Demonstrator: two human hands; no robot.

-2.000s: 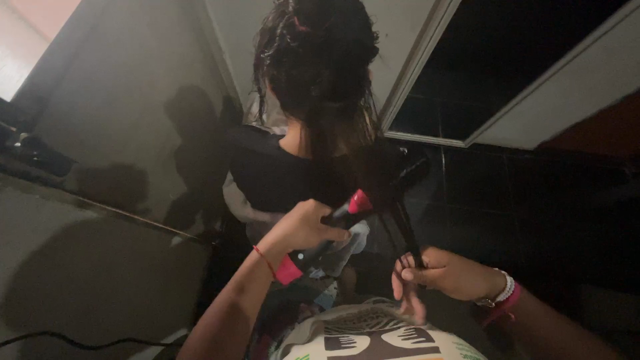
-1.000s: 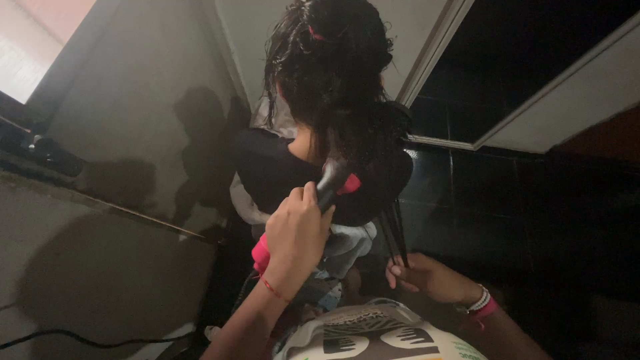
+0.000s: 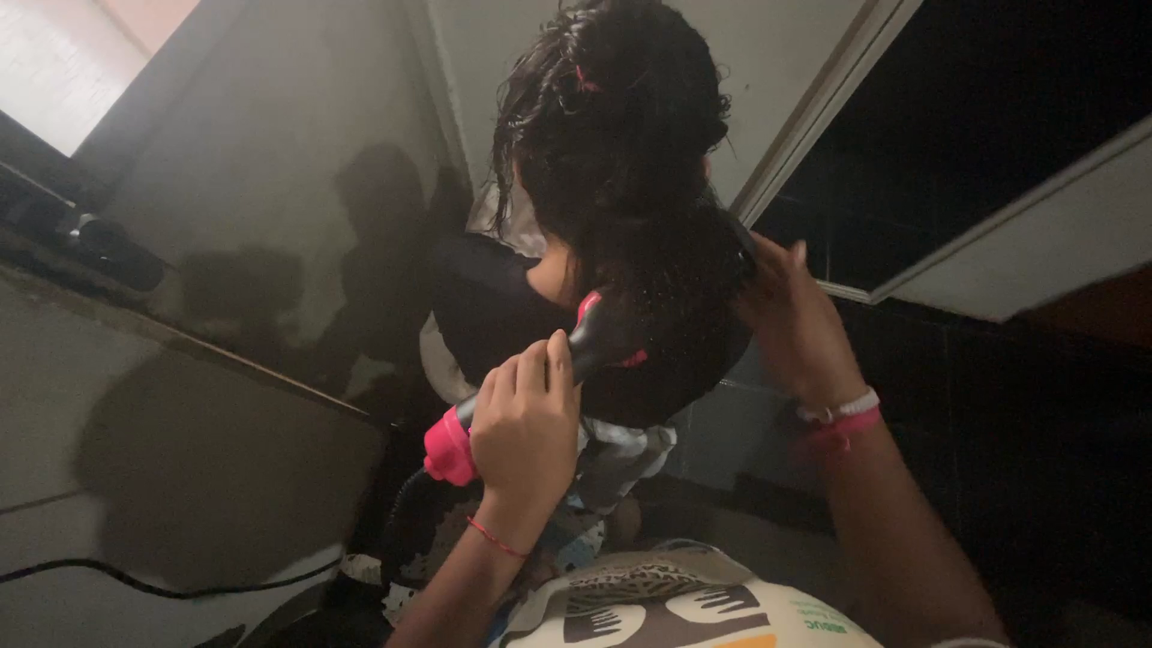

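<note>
A person with dark, damp-looking hair [image 3: 621, 117] sits below me, back turned, in a dark top [image 3: 486, 306]. My left hand [image 3: 529, 418] is closed round the black handle of a pink and black corded hot-air brush [image 3: 589, 346]; its head lies against the loose lower hair at the person's back. My right hand [image 3: 792, 306] is raised at the right edge of that hair, fingers partly hidden and blurred, so I cannot tell whether they hold any strands. A pink hair tie or clip [image 3: 587, 81] shows in the hair above.
A black cord [image 3: 180, 592] runs along the lower left. Walls [image 3: 270, 108] rise at the left and ahead, and a white frame [image 3: 810, 117] edges a dark opening at the right. Dark floor tiles [image 3: 1017, 450] lie at the right.
My right hand has risen from the lower hair ends to the side of the hair. My left hand, still round the brush, was farther from the neck two seconds ago.
</note>
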